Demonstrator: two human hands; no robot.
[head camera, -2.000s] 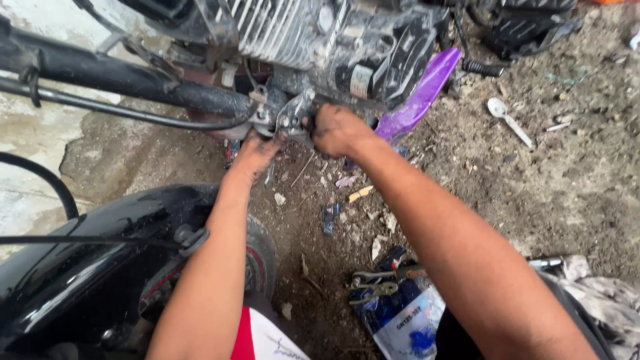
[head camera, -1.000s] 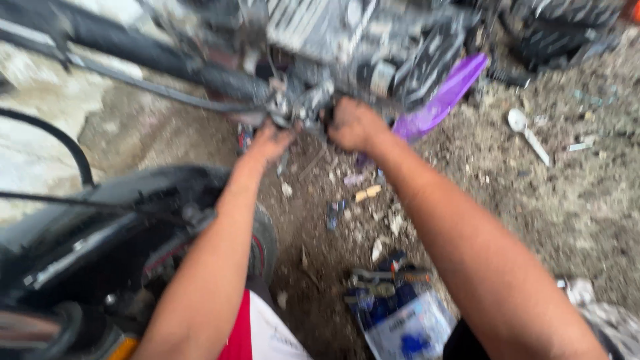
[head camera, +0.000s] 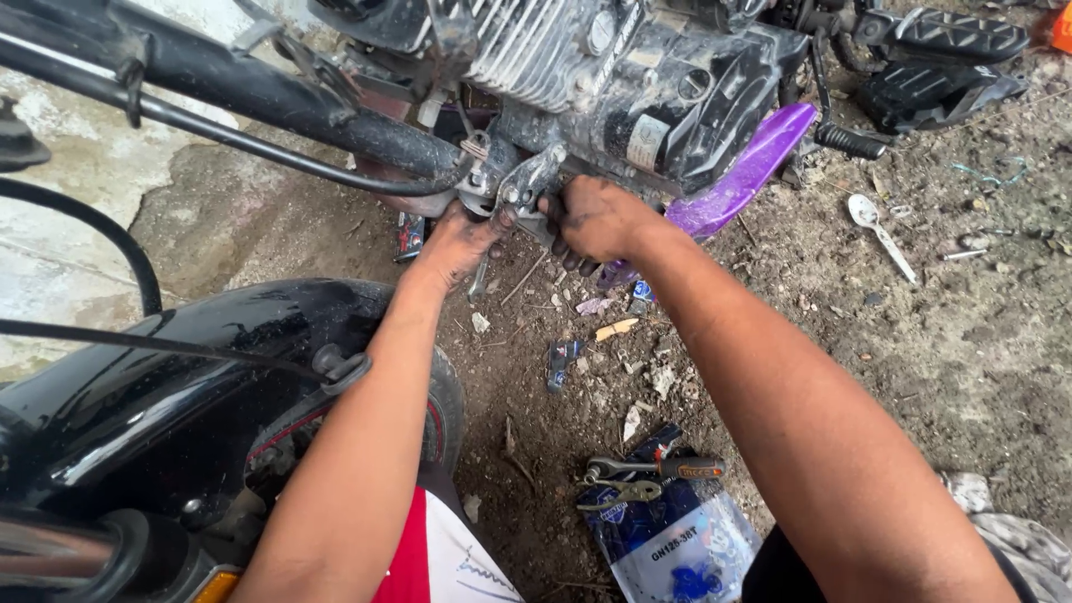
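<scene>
My left hand (head camera: 465, 239), its fingers blackened, is at a metal mounting bracket (head camera: 528, 184) below the motorcycle's engine (head camera: 578, 75), by the lower end of the black frame tube (head camera: 335, 117). Its thumb lies at the bracket's lower left, and a wrench (head camera: 479, 280) sticks out below the fingers. My right hand (head camera: 590, 222) is curled at the bracket's right side; whatever lies inside its fingers is hidden. Just right of that hand, a purple plastic fairing panel (head camera: 741, 180) hangs under the engine.
A ratchet (head camera: 662, 467) and pliers (head camera: 620, 494) lie on a plastic parts bag (head camera: 678, 544). The front fender (head camera: 209, 360) is at lower left. On the dirt are a white plastic spoon (head camera: 881, 237) and litter; a footpeg (head camera: 946, 35) juts out at upper right.
Both hands remain at the bracket. The view has shifted slightly; nothing else has plainly changed.
</scene>
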